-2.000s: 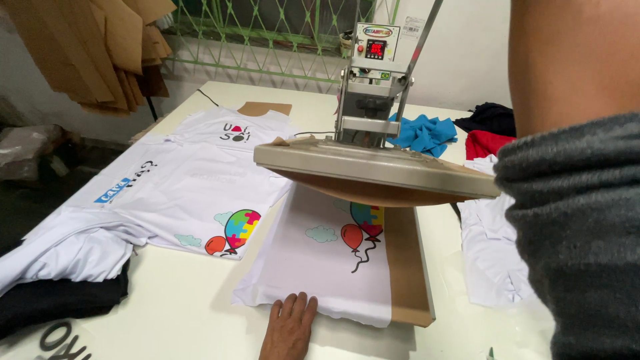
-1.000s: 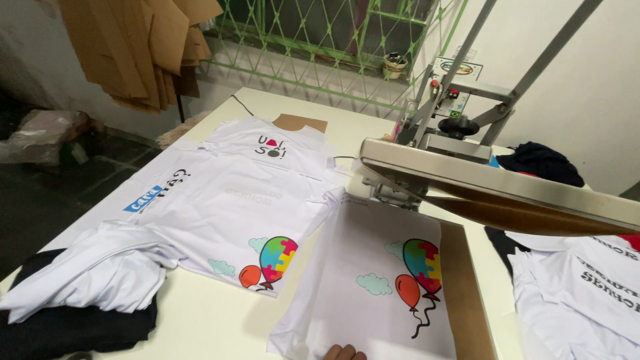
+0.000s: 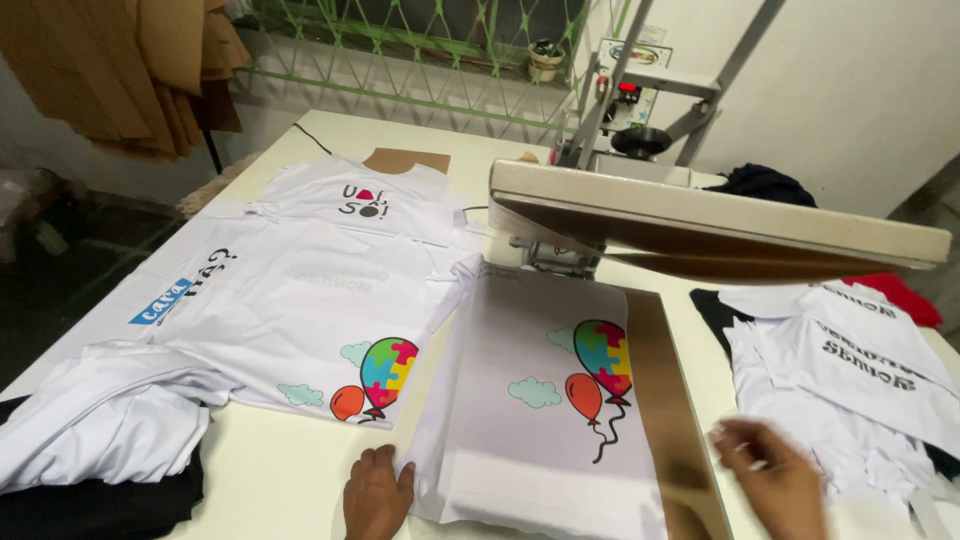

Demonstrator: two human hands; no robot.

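A white T-shirt with a balloon print (image 3: 540,450) lies over the lower platen of a heat press, with a brown sheet (image 3: 667,390) showing along its right side. The upper platen (image 3: 720,214) is raised and swung to the right. My left hand (image 3: 379,487) rests palm down on the table, its thumb at the shirt's lower left edge, gripping nothing. To the right of the platen, my right hand (image 3: 765,465) is blurred, fingers curled; whether it holds anything cannot be told. Left of the press, a second white printed shirt (image 3: 330,292) lies spread out.
Bunched white cloth (image 3: 112,412) sits on black cloth (image 3: 142,502) at the left. White printed shirts (image 3: 840,367) are piled at the right, near red cloth (image 3: 900,300). The press's control box (image 3: 634,86) stands behind. Brown sheets (image 3: 135,67) hang at upper left.
The upper platen, over the back of the shirt two seconds ago, has swung right. My right arm was raised across the view then; now my right hand is low beside the platen. The view has shifted.
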